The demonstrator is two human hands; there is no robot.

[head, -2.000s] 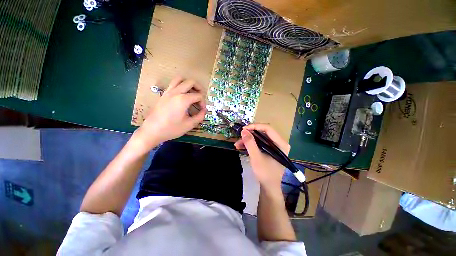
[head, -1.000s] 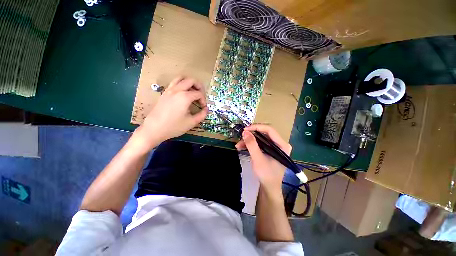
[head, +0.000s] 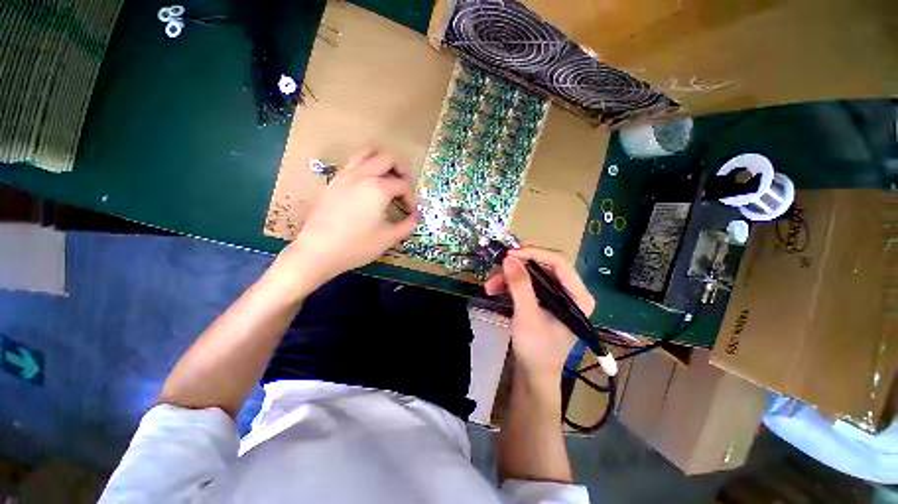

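Note:
The green-white PCB panel (head: 489, 138) lies flat on the tan cardboard sheet (head: 369, 89). My right hand (head: 540, 305) holds the black soldering iron (head: 563, 297) like a pen, its tip end over the panel's near part. My left hand (head: 356, 212) is at the panel's near left edge, thumb and fingertips close together. A small dark lead or part seems to be at the fingertips, but it is too small to tell. A wired disc (head: 316, 166) lies on the cardboard left of my left hand.
Wired disc bundles (head: 288, 86) lie on the green mat at upper left, beside a stack of panels (head: 49, 89). A black box (head: 658, 241), a solder reel (head: 766, 187), a jar (head: 657, 136) and loose rings (head: 609, 218) stand or lie right. Cartons (head: 798, 295) are beyond.
My right hand and the iron have shifted slightly right, and the tip has drawn back from my left fingertips. My left hand stays at the panel's edge. The whole view has shifted slightly.

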